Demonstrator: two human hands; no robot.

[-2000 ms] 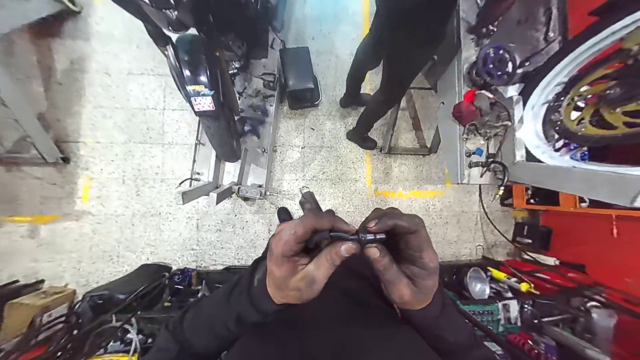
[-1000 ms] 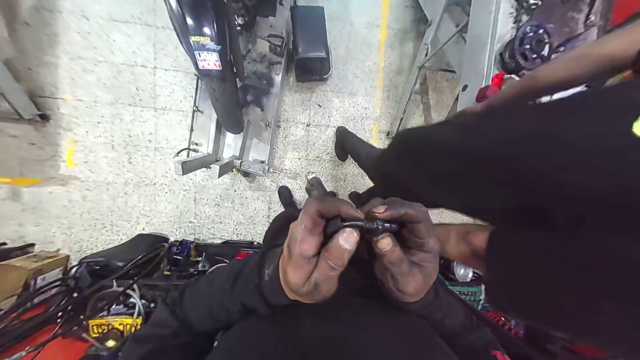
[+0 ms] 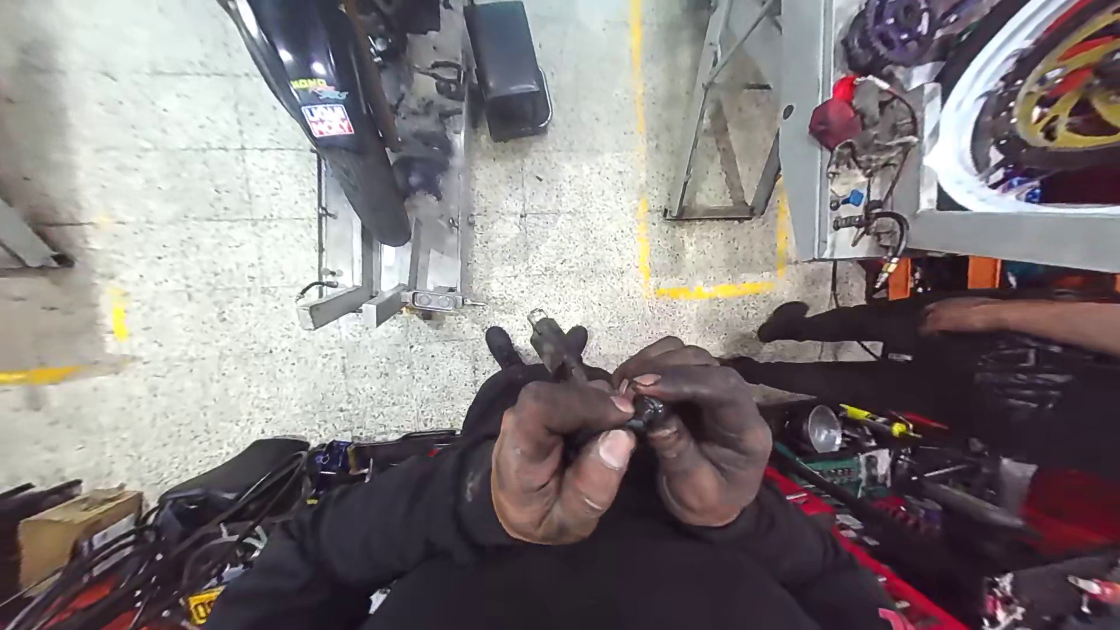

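In the head view a small black part [image 3: 647, 412], possibly a connector or fitting, is pinched between my two hands in front of my chest. My left hand [image 3: 560, 464] grips its left side with thumb and forefinger. My right hand [image 3: 709, 429] holds the right side between thumb and fingers. The fingertips of both hands nearly meet and cover much of the part, so its exact kind cannot be told. A dark piece with a pale metal-like end [image 3: 544, 337] sticks out beyond my left hand; whether it is joined to the black part is hidden.
A motorcycle [image 3: 350, 131] stands on a metal lift [image 3: 437, 254] ahead. At right are a grey bench [image 3: 1006, 238], a wheel with a white rim [image 3: 954, 140] and a co-worker's arm [image 3: 1032, 319]. Tools, a metal cup [image 3: 822, 429], cables and a cardboard box [image 3: 74, 534] lie close by.
The co-worker, one second ago close at my right and across the bench, now stands farther to the right. My hands have tilted the black part, which lay level across them before.
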